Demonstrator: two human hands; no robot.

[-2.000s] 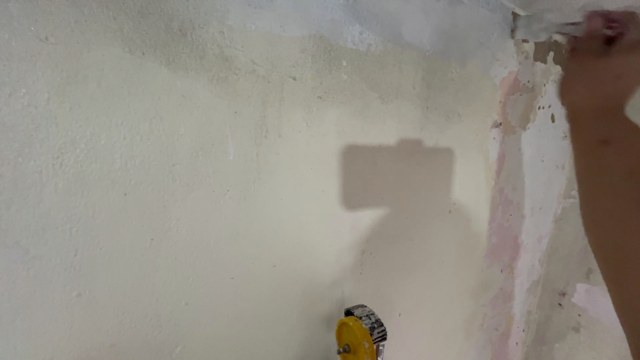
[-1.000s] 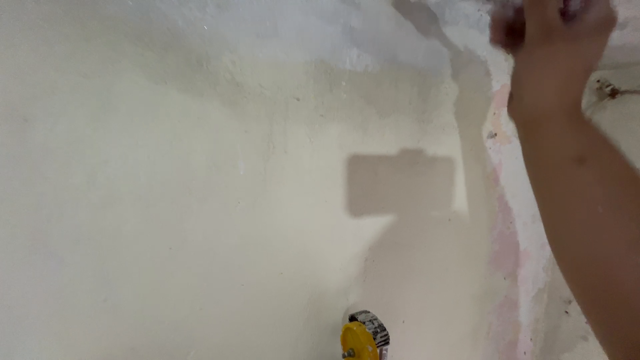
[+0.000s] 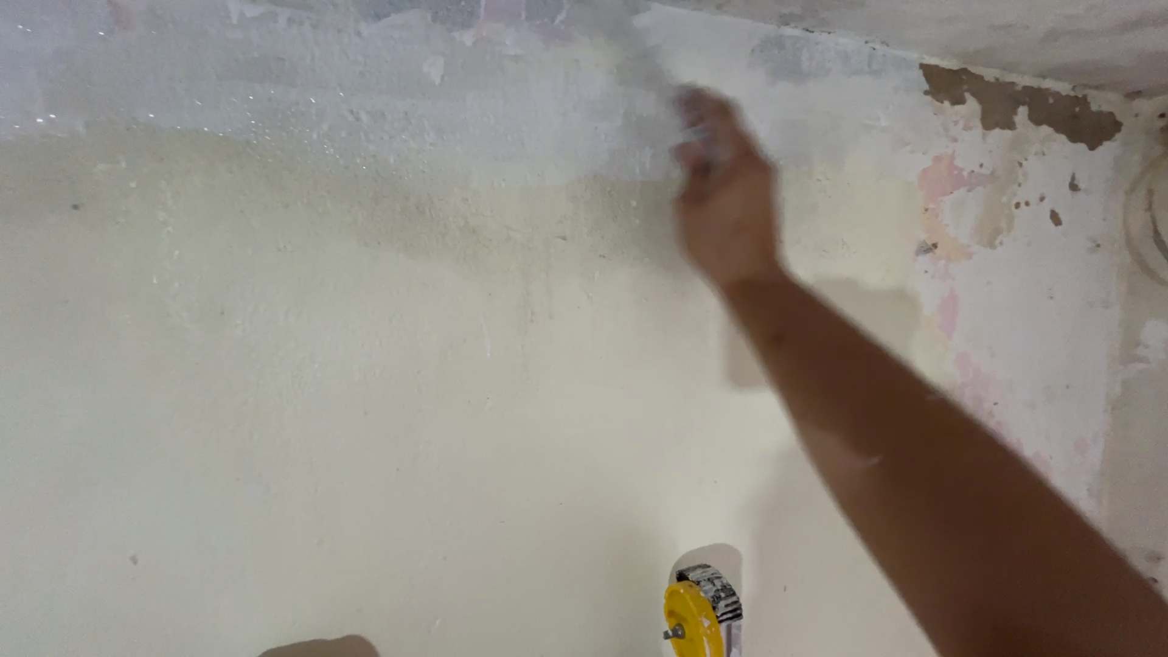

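Note:
My right hand [image 3: 725,192] is raised before the upper part of the painted wall [image 3: 456,365], its fingers curled around a hand tool [image 3: 701,137]. Motion blur hides the tool's shape; whether it touches the wall cannot be told. My forearm comes in from the lower right. My left hand is out of view. At the bottom, a yellow wheel [image 3: 691,620] with a metal bolt at its hub stands beside a black ribbed tyre [image 3: 712,589] smeared with white, well below my right hand.
The ceiling [image 3: 1031,41] meets the wall at the upper right. Below that edge is a brown bare patch [image 3: 1022,105], with flaking white and pink paint [image 3: 949,182] near the corner. Small glints dot the grey upper band of the wall [image 3: 319,109].
My right hand has moved left along the wall, away from the corner where it was two seconds ago, with the tool still in it. The view has shifted somewhat.

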